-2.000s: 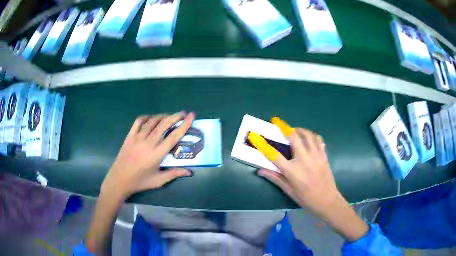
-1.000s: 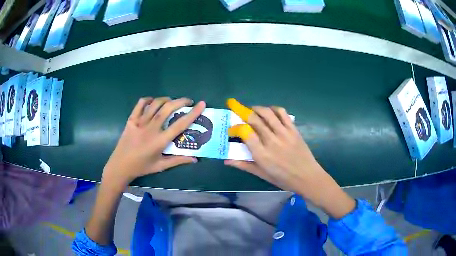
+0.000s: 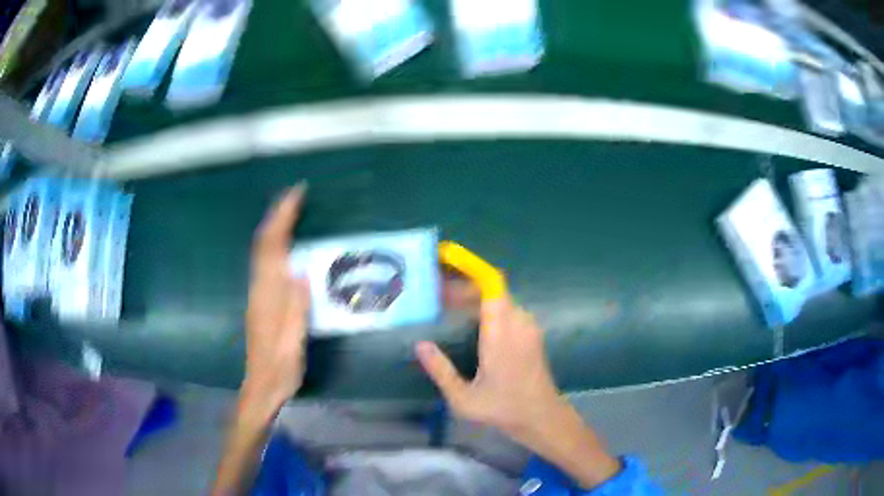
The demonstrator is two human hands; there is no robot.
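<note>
A blue-and-white smartwatch box point(image 3: 366, 283) shows its watch picture upward in front of me. No white inner box shows outside it. My left hand point(image 3: 276, 291) is at the box's left end, seen edge-on, with the box against its palm side; its thumb is hidden. My right hand point(image 3: 499, 354) is at the right end, its thumb and fingers apart. A yellow finger cot point(image 3: 473, 269) is by the box's upper right corner, and another fingertip is near the end face. Blur hides the exact contact and whether the box is lifted.
Upright cartons point(image 3: 73, 247) stand at the left edge of the dark green bench point(image 3: 601, 242). Leaning cartons point(image 3: 773, 257) stand at the right. A white rail point(image 3: 504, 118) separates the bench from the belt, which carries spaced cartons point(image 3: 496, 37). A blue sleeve or smock point(image 3: 824, 402) shows at the lower right.
The white inner box slid into the sleeve from the right and no longer shows. My left hand has turned edge-on at the left end. My right fingers have spread at the right end.
</note>
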